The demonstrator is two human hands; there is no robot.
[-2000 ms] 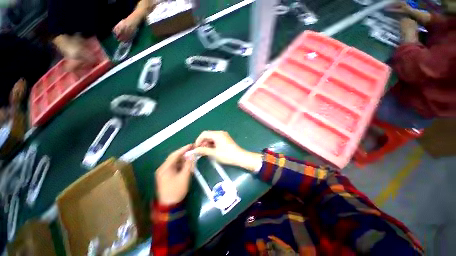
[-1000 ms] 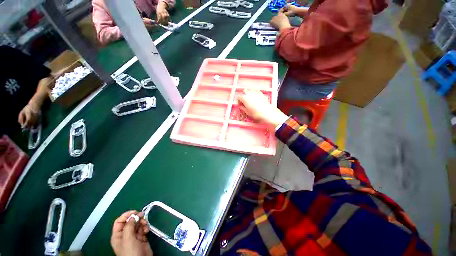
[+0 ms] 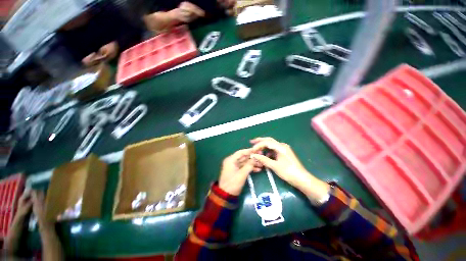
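Observation:
A long white oval housing (image 3: 265, 200) with a blue patch in its wider end lies on the green bench in front of me, wide end toward me. My left hand (image 3: 238, 170) and my right hand (image 3: 278, 162) meet at its narrow far end, fingertips together. The fingers hide that end and any small part between them. Both hands are bare and slightly blurred. A brown cardboard box (image 3: 155, 171) with a few small white fittings stands to the left. A pink-red compartment tray (image 3: 401, 145) lies to the right.
A second cardboard box (image 3: 76, 189) stands further left, with another person's hands (image 3: 42, 209) beside it. Several housings lie on the conveyor beyond a white strip (image 3: 260, 121). A pale post (image 3: 364, 48) rises near the tray. Across are workers' hands, another pink-red tray (image 3: 156, 53) and boxes.
My right hand has left the tray and come back to join my left hand at the housing's narrow end. The view has swung left, showing the boxes again.

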